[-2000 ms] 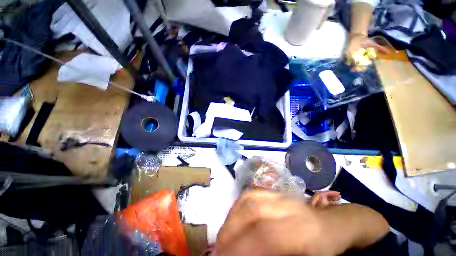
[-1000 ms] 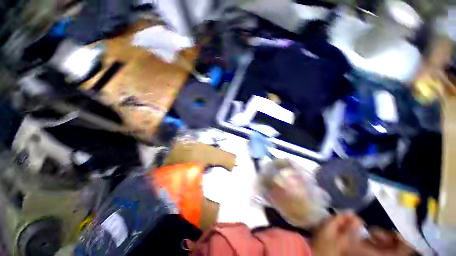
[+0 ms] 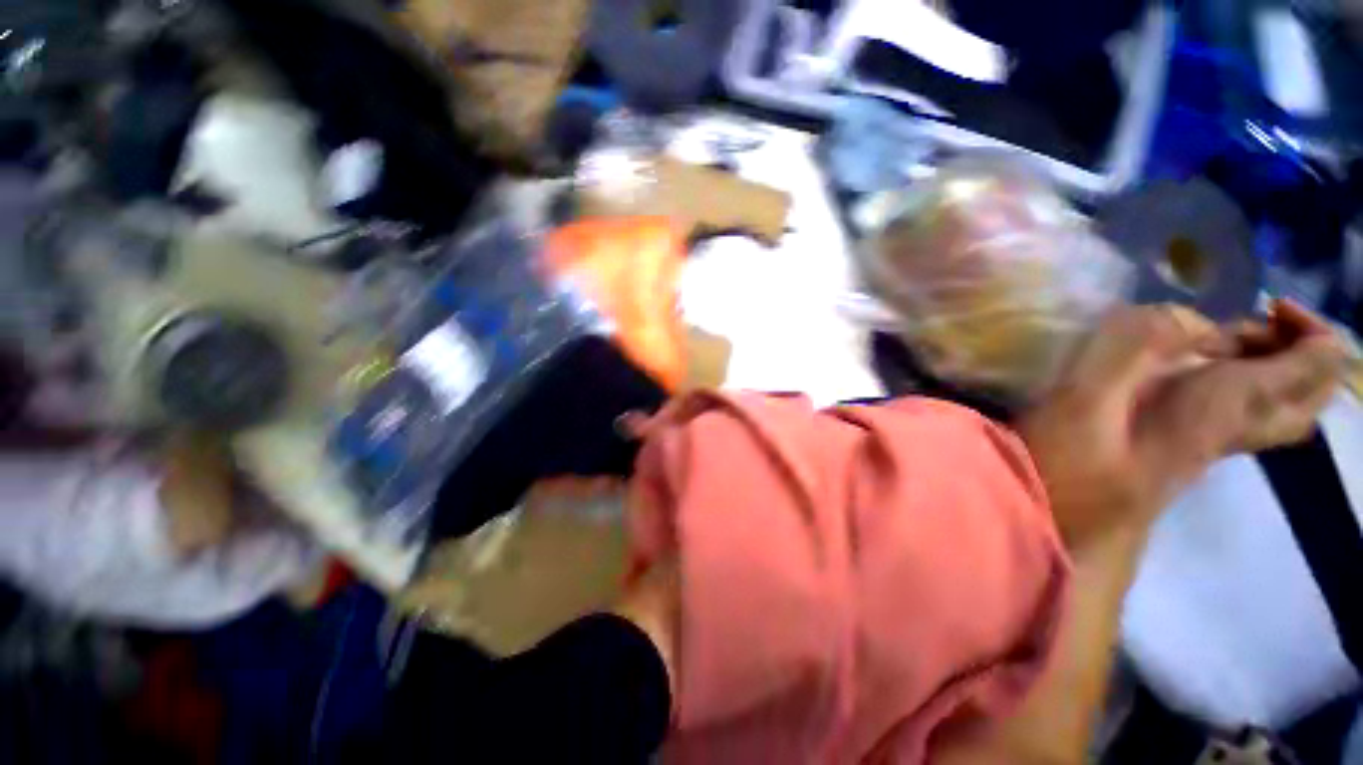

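A salmon cloth [image 3: 852, 568] lies across the bottom middle, in folds. Bare skin shows beyond its right edge: my left hand [image 3: 1114, 381] appears to come out there, and my right hand [image 3: 1271, 381] is close beside it, with a forearm below. The hands overlap and are blurred; I cannot tell whether they hold anything. A round, crinkled clear plastic bag [image 3: 994, 277] with tan-pink contents lies on the white bench [image 3: 830, 307], just left of my hands. Whether a hand touches it is unclear.
A dark tape roll [image 3: 1181, 254] is beside the bag. A white-rimmed tray [image 3: 1144, 97] with dark cloth is at the top. Orange material [image 3: 620, 284], tan board [image 3: 703, 197] and a shiny plastic-covered bundle [image 3: 464, 366] are left. Another person's white sleeve [image 3: 90, 523] shows far left.
The view has swung left and down, so the bench things sit higher and further right. The salmon cloth now fills the lower middle. The large blurred forearm in front is gone.
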